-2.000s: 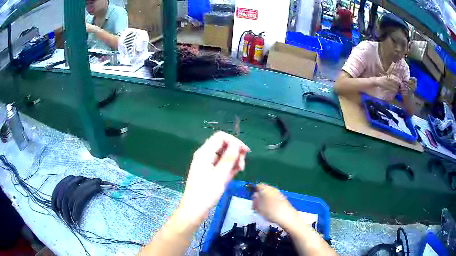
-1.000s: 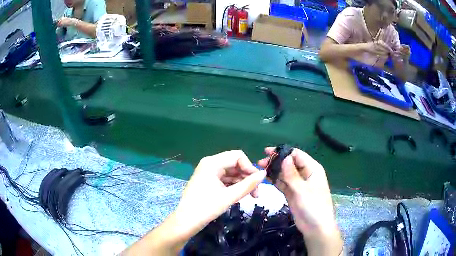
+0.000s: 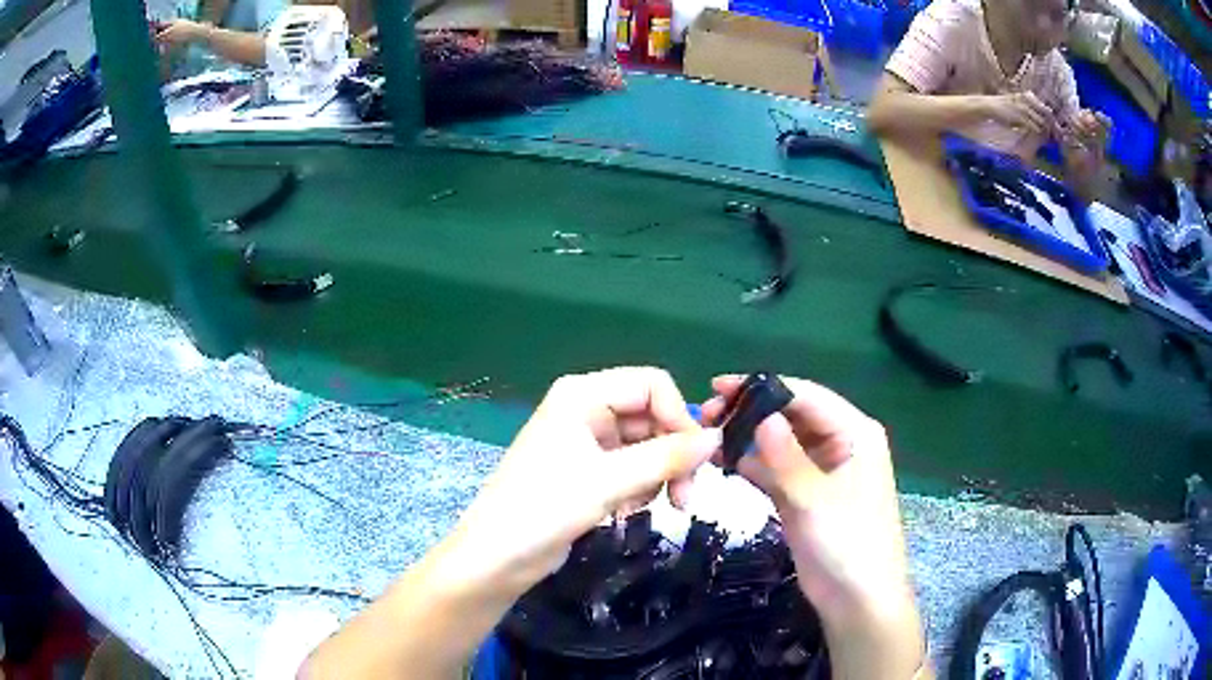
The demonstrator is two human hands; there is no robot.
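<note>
My right hand holds a small black plastic housing upright between thumb and fingers. My left hand touches the housing's left side with thumb and forefinger pinched together; a thin reddish wire seems to show there, but it is too small to be sure. Below both hands, black parts lie heaped in the blue tray, over a white liner. My hands and the heap hide most of the tray.
Black curved pieces lie on the green belt beyond. A bundle of black curved pieces with loose wires is at left. A black cable coil and second blue tray are at right. A person sits across the belt.
My right hand has come up from the tray with the black housing, and my left hand has come down to meet it. Over the last second the housing has turned slightly.
</note>
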